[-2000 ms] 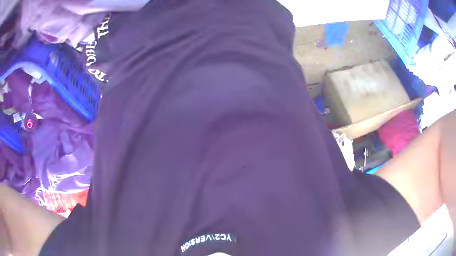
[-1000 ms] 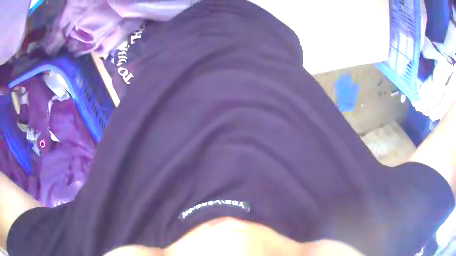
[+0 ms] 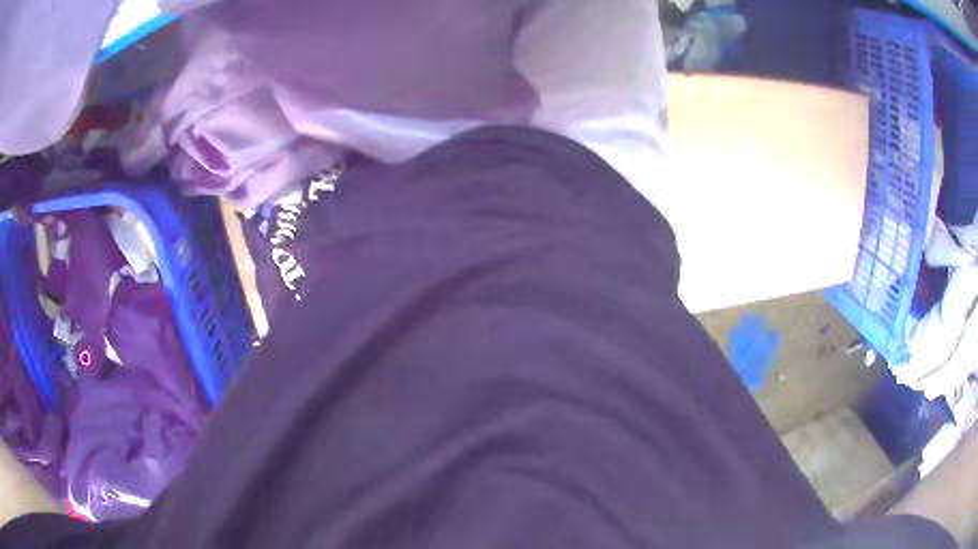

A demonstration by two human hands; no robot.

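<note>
Neither of my hands is in the picture; only bits of my bare arms show at the lower left and lower right edges. My dark garment fills the middle and bottom of the view. Beyond it, purple-grey fabric lies spread at the top centre, paler at its right part. More of this fabric is heaped in loose folds at the upper left. What lies under the fabric is hidden.
A blue basket with purple pieces stands at the left. A pale board-like surface is right of the fabric. A blue lattice basket stands at the right, beside white cloth. A cardboard box is low at the right.
The view has tilted up and forward. The spread fabric and more of the pale surface have come into view at the top, and the garment's neckline has left the bottom edge.
</note>
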